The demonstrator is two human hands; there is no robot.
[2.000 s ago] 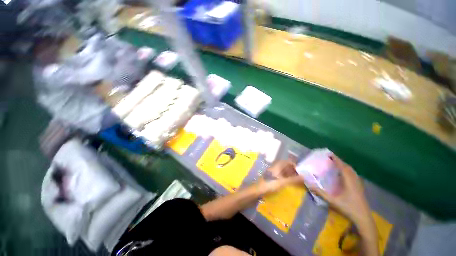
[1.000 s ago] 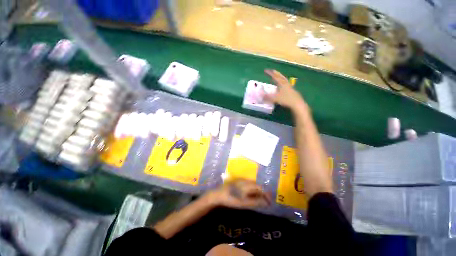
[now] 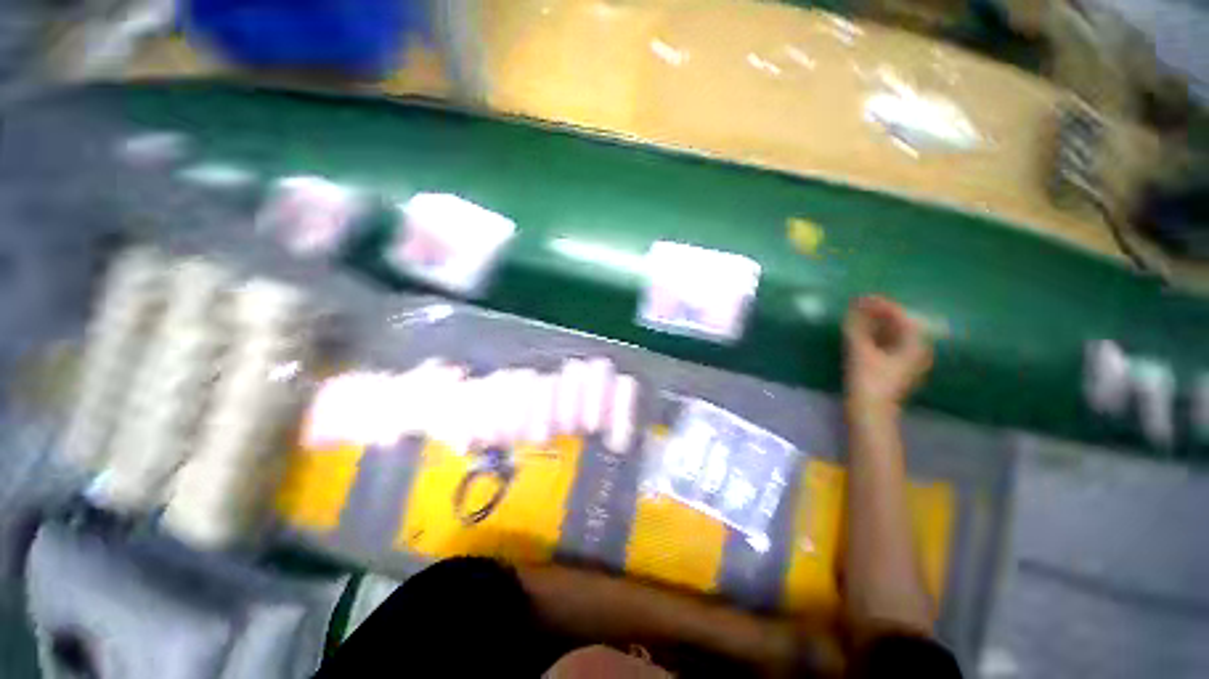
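The frame is blurred. My right hand point(image 3: 886, 352) is over the green belt, its fingers curled in; a small pale blur beside the fingertips may be a part or the belt's shine. My left forearm lies low across my front, and my left hand point(image 3: 811, 646) is a dark blur by the right elbow; its fingers do not show. A translucent blister tray point(image 3: 727, 467) lies on the printed carton mat, left of my right forearm. Pale pink row units point(image 3: 464, 405) stand side by side left of it. A filled tray point(image 3: 699, 289) sits on the belt.
More filled trays point(image 3: 451, 242) are on the green belt point(image 3: 570, 166) to the left. Loose pink units point(image 3: 1127, 382) lie on it at right. Cream-white stacked units point(image 3: 226, 398) are far left, grey-white tray stacks point(image 3: 1100, 557) at right. A blue bin point(image 3: 298, 29) stands on the far shelf.
My right hand has moved from beside the filled tray to the right along the belt, and its fingers have curled. My left hand has moved right and down. More loose units show at right.
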